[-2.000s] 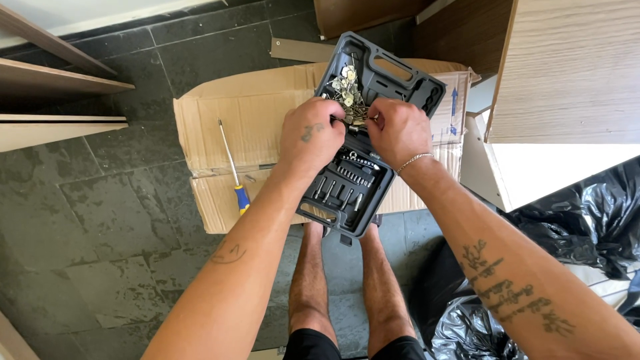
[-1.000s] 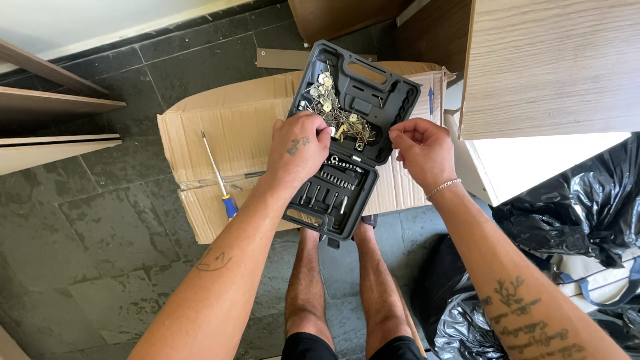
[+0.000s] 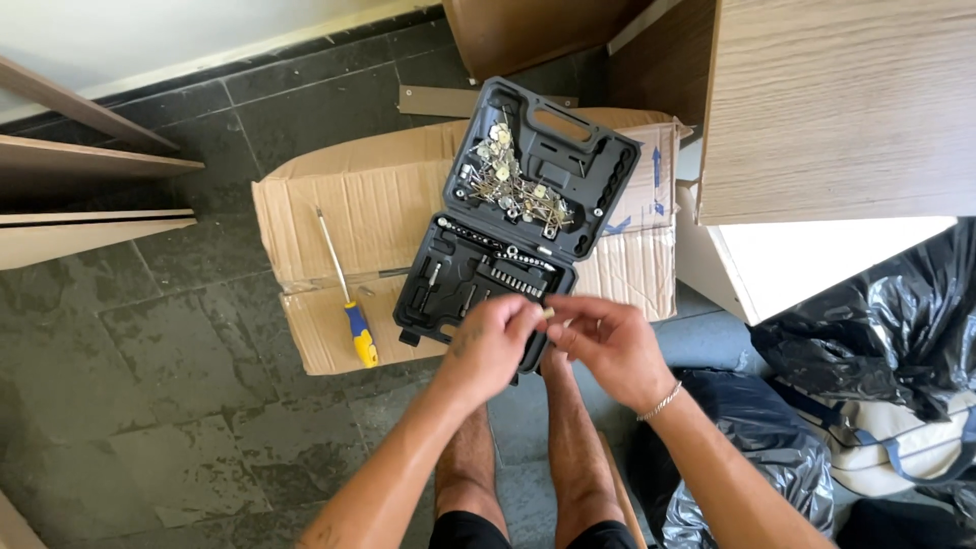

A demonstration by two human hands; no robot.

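Between the fingertips of my left hand (image 3: 488, 343) is a small pale piece (image 3: 547, 313), too small to name. My right hand (image 3: 610, 343) meets it there, its thumb and fingertips beside the piece; whether they grip it too I cannot tell. Both hands are over the lower edge of an open black plastic tool case (image 3: 549, 171). Nails, screws and small fittings (image 3: 518, 187) lie heaped in its upper half. Sockets and bits (image 3: 517, 280) sit in the lower half. Left of the case, a screwdriver with a blue and yellow handle (image 3: 361, 335) rests on flattened cardboard (image 3: 358, 183).
Wood-grain panels (image 3: 84, 179) lean at the left. A wood-grain furniture piece (image 3: 839, 114) stands at the right, above black plastic bags (image 3: 884, 305) and a white and blue bag (image 3: 877, 450). A narrow drilled strip (image 3: 438, 101) lies behind the case on dark floor tiles (image 3: 191, 404).
Both hands have moved from the heap of hardware to the lower edge of the case, and have come together at the small pale piece.
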